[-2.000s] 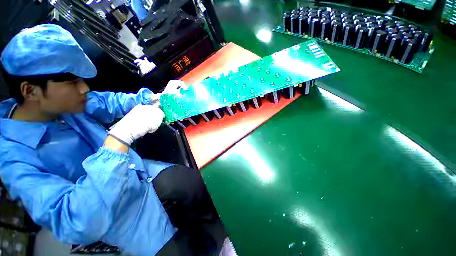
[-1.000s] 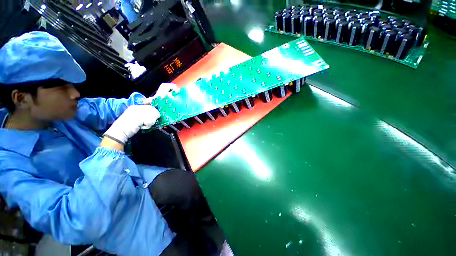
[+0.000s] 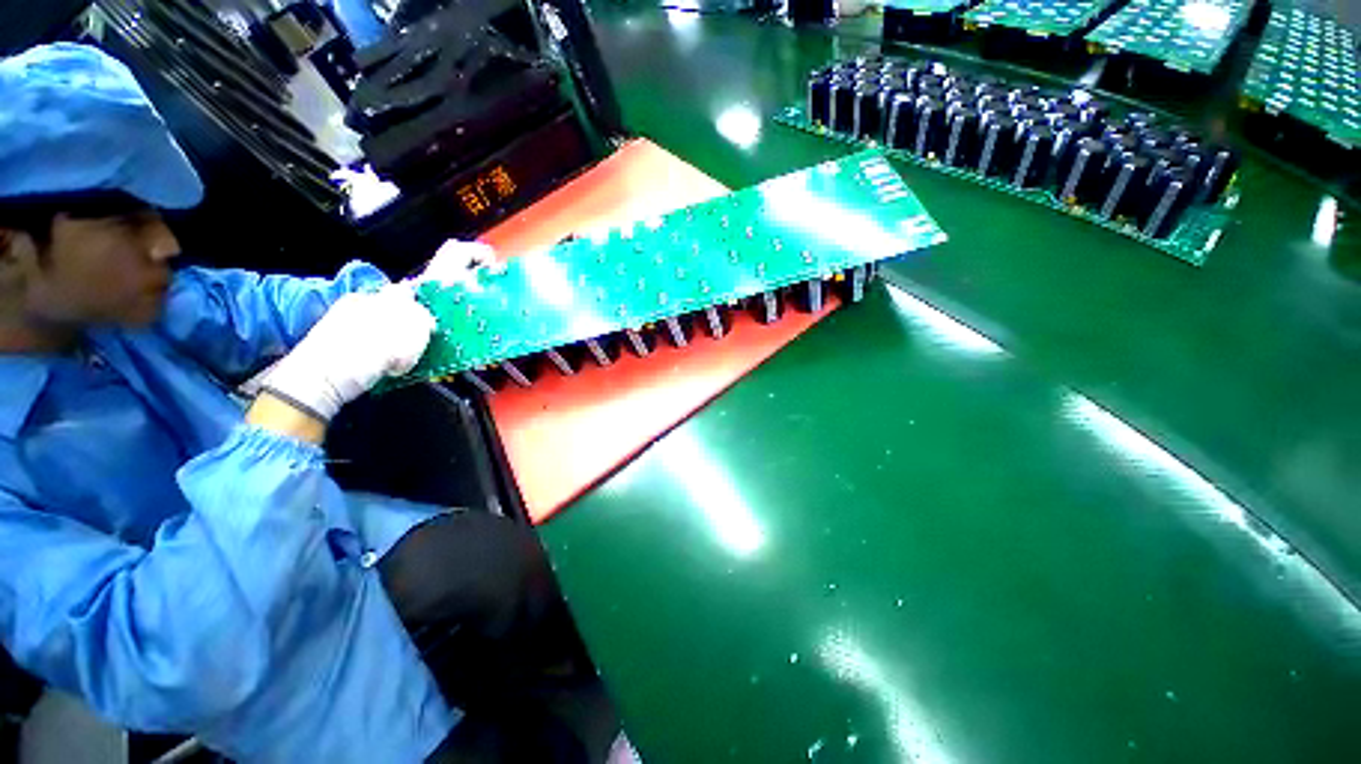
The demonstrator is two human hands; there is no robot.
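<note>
Neither of my hands is in view. A long green circuit board is nearest in front, solder side up and tilted, with black capacitors hanging from its underside. A co-worker in a blue smock and cap holds its near left end with white-gloved hands. The board is over an orange-red mat; whether its far end touches the bench, I cannot tell.
A second board with rows of black capacitors upright lies on the green bench at the back right. More green boards are beyond it. Black equipment with a red display stands behind the co-worker's hands.
The view has shifted, so the co-worker, held board and mat appear further left, and more boards show at the top right. The co-worker still holds the board.
</note>
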